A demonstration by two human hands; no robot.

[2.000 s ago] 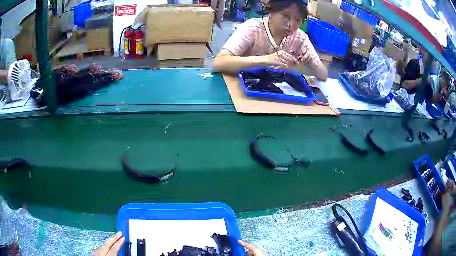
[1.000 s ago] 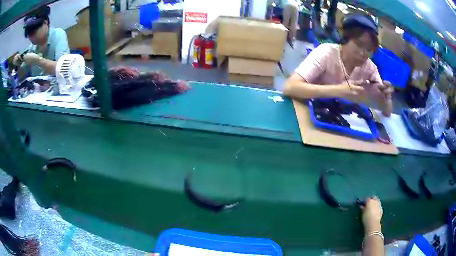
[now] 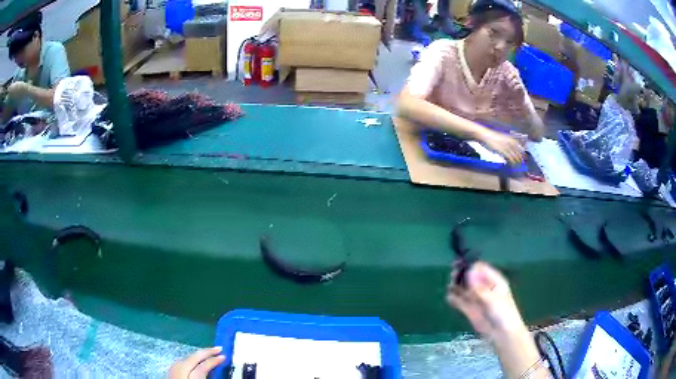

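Note:
My right hand (image 3: 485, 300) is over the green belt, its fingers closed on a black curved unit (image 3: 459, 240), whose upper end sticks out above the fingers. The fingers hide the rest of the unit. My left hand (image 3: 196, 365) is cut off by the bottom edge, with its fingertips at the left rim of the blue tray (image 3: 307, 323). Its grip on the rim is not clear. The tray has a white liner (image 3: 304, 355) with a few small black parts (image 3: 368, 370) low in the picture.
The green belt (image 3: 185, 289) carries more black crescents (image 3: 296, 270). A person (image 3: 474, 81) sits opposite at a blue parts tray (image 3: 474, 159); another person is at far left. Another blue tray (image 3: 611, 348) and a black cable (image 3: 548, 348) are at right. Wire bundles (image 3: 30, 359) lie at left.
My right hand has gone from the tray's right side out to the belt and onto a curved unit. My left hand shows again at the tray's left rim. The view has shifted.

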